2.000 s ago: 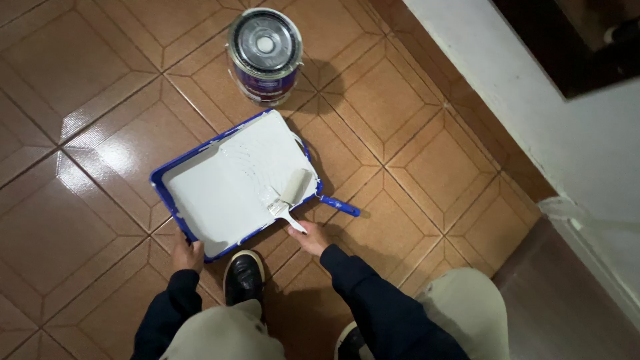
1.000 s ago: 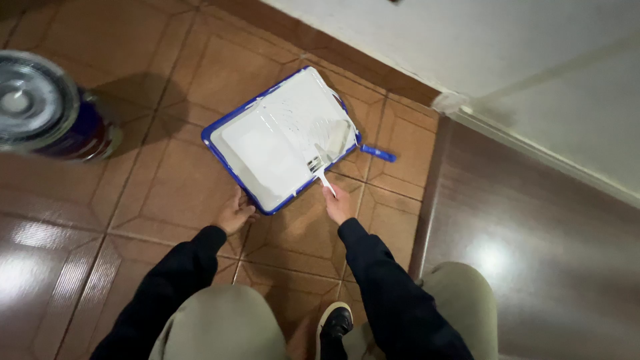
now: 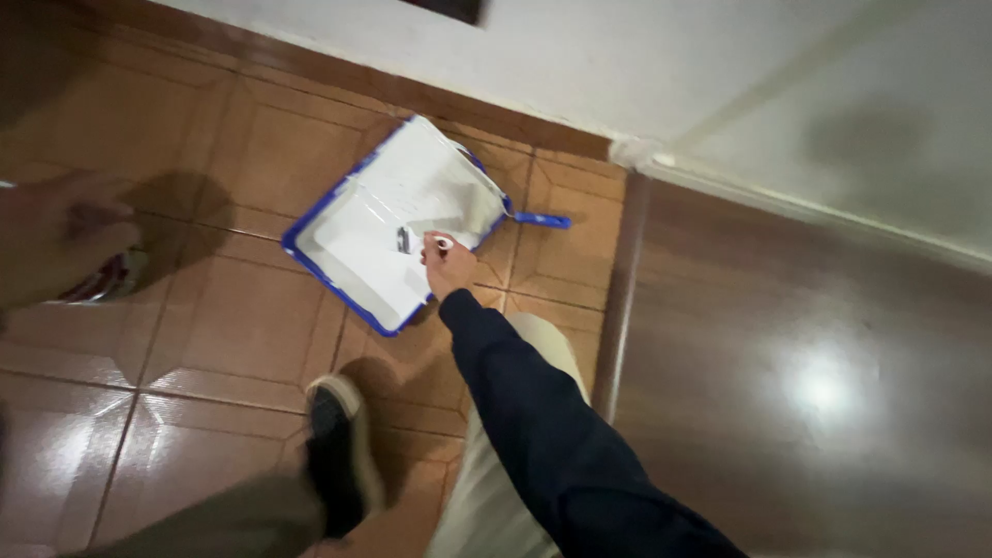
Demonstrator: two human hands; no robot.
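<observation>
A blue paint tray (image 3: pixel 298 226) with white paint in it lies on the tiled floor. My right hand (image 3: pixel 448 263) grips the white handle of a paintbrush (image 3: pixel 404 240), whose metal ferrule shows above the painted tray; its bristles are hard to make out. A paint roller (image 3: pixel 482 208) rests in the tray's right part, with its blue handle (image 3: pixel 542 221) sticking out over the rim. At the far left my left hand (image 3: pixel 66 229), blurred, is in front of or beside a paint can (image 3: pixel 105 283), mostly hidden. Whether the hand touches the can does not show.
A white wall (image 3: pixel 542 70) with a brown skirting strip (image 3: pixel 434 97) runs behind the tray. At right, past a threshold strip (image 3: pixel 622 310), lies a dark wood-look floor (image 3: pixel 775 333). A black shoe (image 3: pixel 333 457) stands on the tiles below the tray.
My left hand has left the tray's corner and moved left to the paint can. My right hand still holds the brush over the tray. The view has shifted and turned.
</observation>
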